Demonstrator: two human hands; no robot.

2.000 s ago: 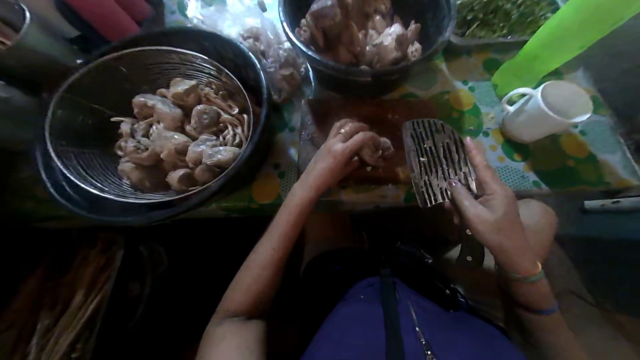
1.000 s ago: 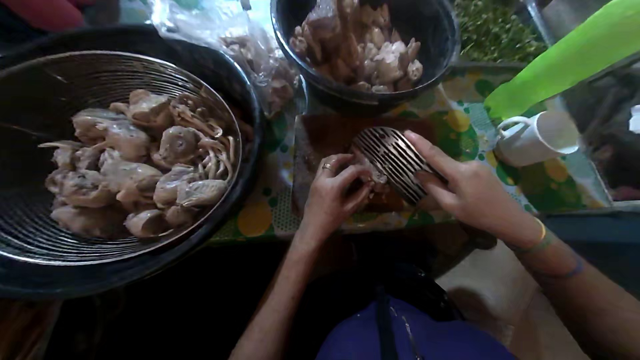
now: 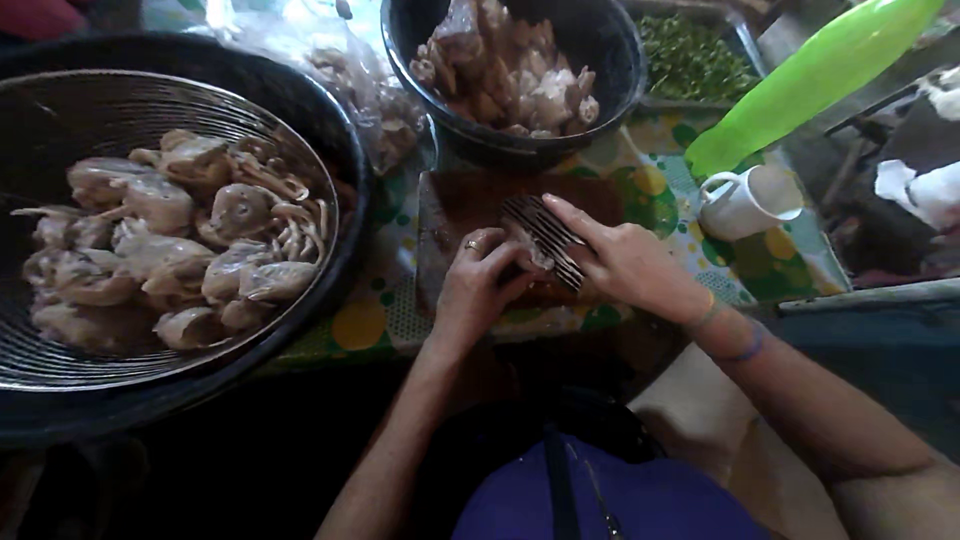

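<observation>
My right hand (image 3: 637, 262) grips a flat slotted metal tool (image 3: 551, 236), tilted over a brown cutting board (image 3: 457, 206). Pinched in the fingers of my left hand (image 3: 480, 277) is a small pale piece of meat (image 3: 536, 255), which lies against the tool's lower part; my fingers partly hide it. To the left, raw poultry pieces (image 3: 157, 217) fill a round wire strainer (image 3: 300, 150) set in a large black basin (image 3: 358, 187). Behind the board, more pale meat pieces (image 3: 517, 67) are heaped in a black bowl (image 3: 480, 135).
A white mug (image 3: 742, 206) lies tilted right of the board, near a bright green plastic object (image 3: 810, 86). Chopped greens (image 3: 694, 56) fill a tray at the back. A clear plastic bag (image 3: 367, 97) of meat pieces sits between basin and bowl. A patterned cloth (image 3: 360, 319) covers the table.
Two seconds ago the slotted tool was held upright, apart from my left hand; it has since come left, against the piece in my left fingers. The view has shifted nearer the table.
</observation>
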